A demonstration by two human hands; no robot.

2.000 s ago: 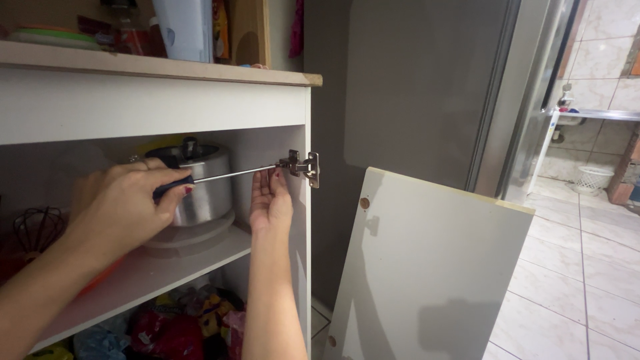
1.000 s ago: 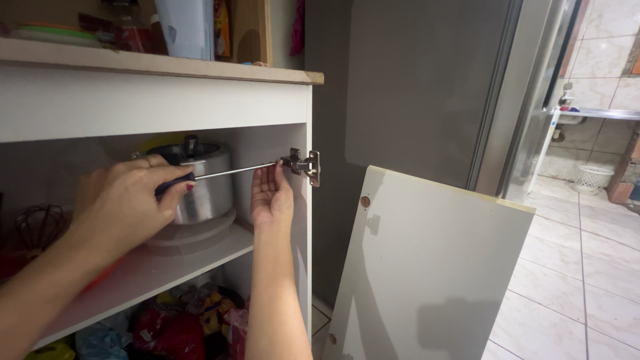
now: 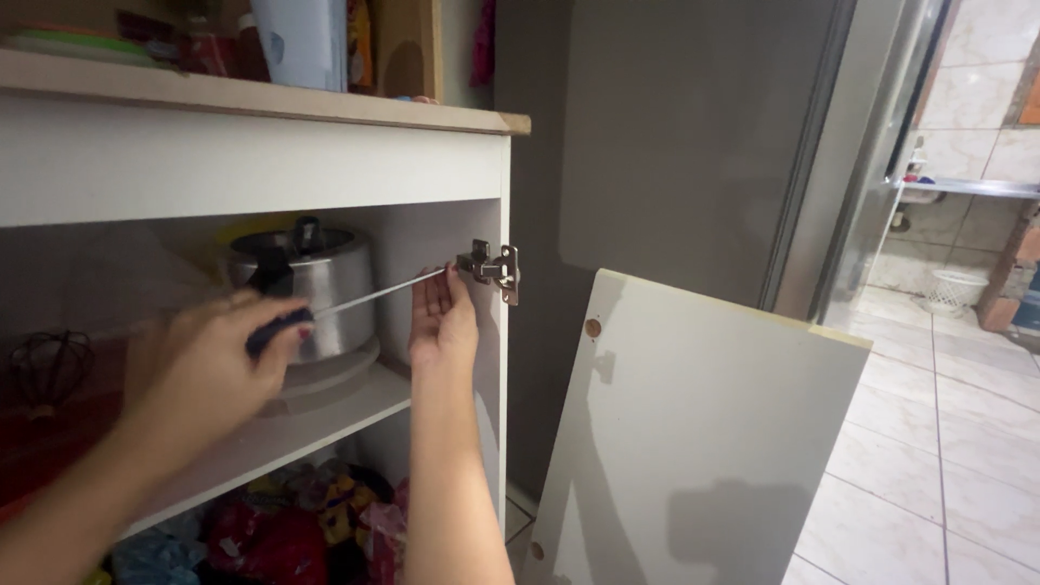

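Note:
My left hand [image 3: 207, 366], slightly blurred, is closed around the dark blue handle of a screwdriver [image 3: 378, 292]. The shaft points right and a little upward, toward a metal cabinet hinge [image 3: 493, 270] on the inner side panel of the white cabinet [image 3: 341, 166]. My right hand [image 3: 443, 313] is raised just left of the hinge, its fingertips against the front end of the shaft; the tip itself is hard to make out. Behind both hands a metal pressure cooker [image 3: 333, 292] stands on the shelf.
A detached white door panel [image 3: 699, 431] with round hinge holes leans beside a grey refrigerator [image 3: 666, 138]. A wire whisk [image 3: 50, 370] is at the left of the shelf. Plastic bags [image 3: 268, 528] fill the lower compartment. A white basket [image 3: 955, 290] stands on the far tiled floor.
My left hand has shifted slightly down and its grip on the screwdriver handle looks different. My right hand stays by the hinge.

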